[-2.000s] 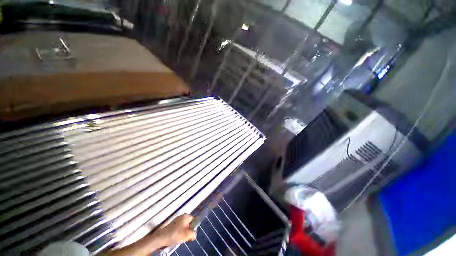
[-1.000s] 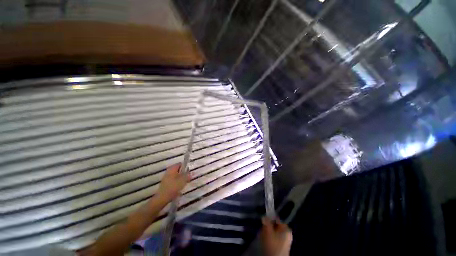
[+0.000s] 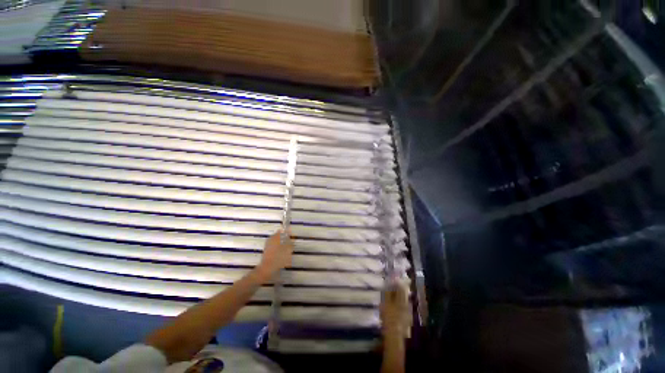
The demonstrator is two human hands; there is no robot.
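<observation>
My left hand (image 3: 276, 253) grips the near-left side bar of a silvery open frame (image 3: 290, 178). My right hand (image 3: 394, 300) is at the frame's right side bar and seems closed on it; this hand is blurred. The frame lies across the right end of the white ridged strips (image 3: 168, 189), with its two long bars crossing them. The strips run side by side with dark gaps between. The frame's near end reaches past the strips' near edge. Its thin crosspieces are hard to tell from the strips.
A shiny outer rail (image 3: 219, 95) runs along the far side. Beyond it lies a brown ridged band (image 3: 233, 44) on a neighbouring bed. Bare metal tubes (image 3: 16, 109) show at far left. Dark floor with pale lines (image 3: 525, 175) is on the right. A yellow floor mark (image 3: 58, 328) is at lower left.
The frame was held up at the bed's corner and slanted; it now lies across the strips. Both hands have stayed with it. The view has turned, showing more of the strips squarely.
</observation>
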